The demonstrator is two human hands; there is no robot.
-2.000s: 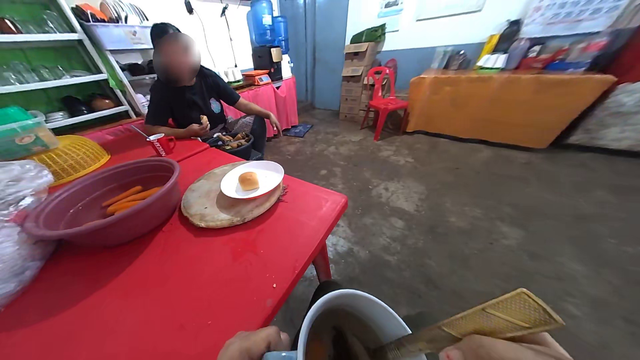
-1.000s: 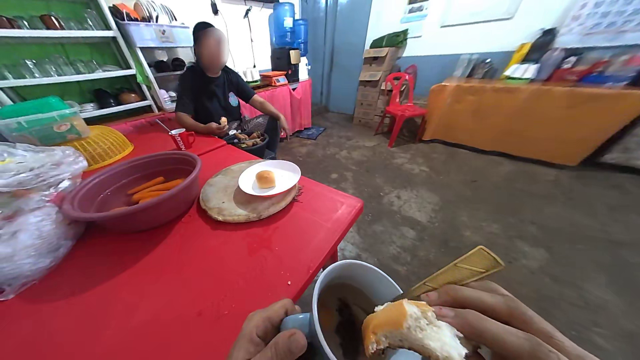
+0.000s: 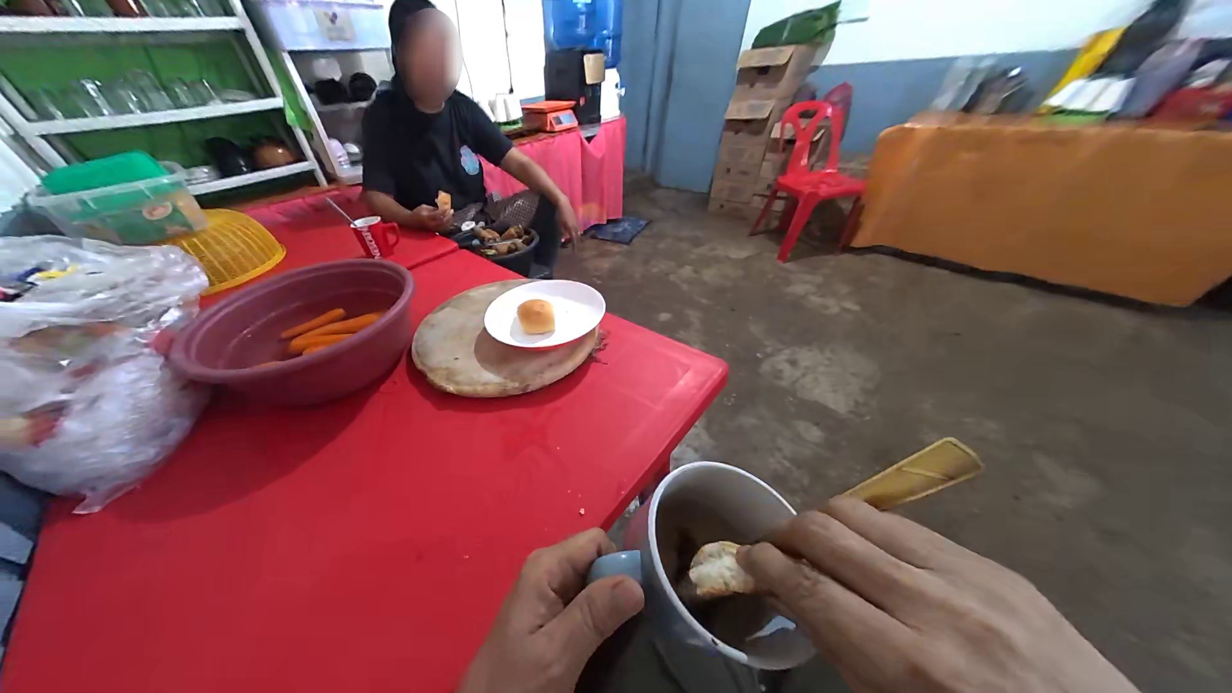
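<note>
My left hand (image 3: 568, 606) grips the blue-grey handle of a mug (image 3: 674, 616), which holds a brown drink, past the corner of the red table (image 3: 318, 539). Inside the mug's rim, my right hand (image 3: 885, 587) pinches a torn piece of bread (image 3: 720, 570) at the drink; whether the bread touches the liquid is hard to tell. A yellowish handle (image 3: 919, 474) of a utensil sticks out of the mug behind my right fingers. A bread roll (image 3: 536, 316) lies on a white plate (image 3: 580, 313), which rests on a round wooden board (image 3: 462, 351).
A purple basin (image 3: 289, 371) with carrots (image 3: 337, 329), a plastic bag (image 3: 106, 385), a yellow basket (image 3: 231, 252) and a red mug (image 3: 375, 236) stand on the left. Across the table a seated person (image 3: 443, 144) holds bread. A red chair (image 3: 813, 183) stands on the floor beyond.
My right hand has brought the bread from above the mug's near rim down into its mouth. Two seconds ago that hand was at the utensil's handle. My left hand stays at the mug.
</note>
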